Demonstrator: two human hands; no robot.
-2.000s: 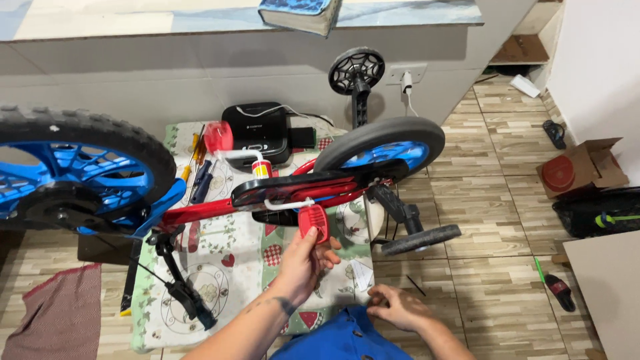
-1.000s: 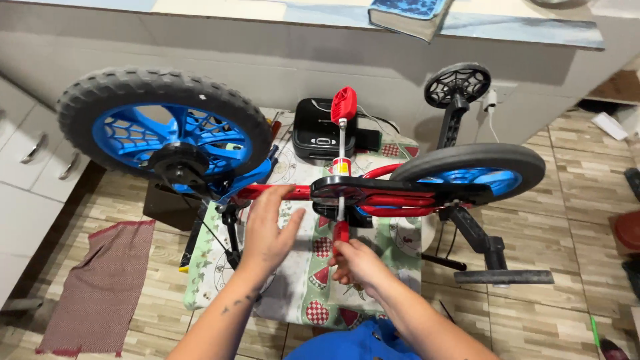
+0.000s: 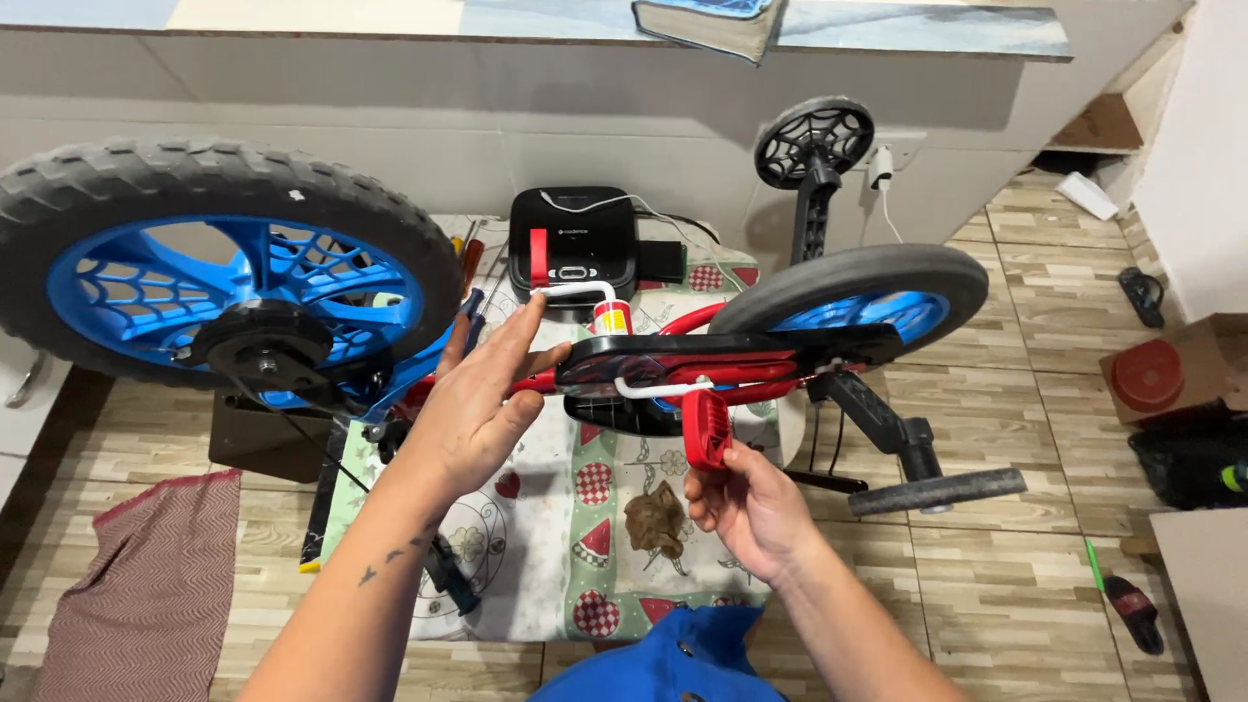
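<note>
A child's bicycle lies upside down across a cloth-covered table, its red frame (image 3: 770,392) between two blue-spoked wheels. My right hand (image 3: 746,507) holds the near red pedal (image 3: 706,429) by its lower end. My left hand (image 3: 497,395) is spread, fingers apart, over the frame beside the black chain guard (image 3: 624,366), fingertips near the far white crank arm (image 3: 580,291); whether it touches the frame cannot be told. The far red pedal (image 3: 538,257) stands upright on that arm. Left is the large wheel (image 3: 156,263); right, the smaller wheel (image 3: 848,292) with black training wheels (image 3: 814,143).
A black appliance (image 3: 573,234) with a white cable and several screwdrivers (image 3: 472,261) lie behind the bicycle. A crumpled brown rag (image 3: 655,520) rests on the tablecloth (image 3: 526,585). A book (image 3: 712,24) sits on the shelf above. The near training wheel (image 3: 936,490) sticks out right.
My left hand has moved up from the frame toward the far crank arm since one second ago. The pedals and cranks have turned. The brown rag now shows on the tablecloth.
</note>
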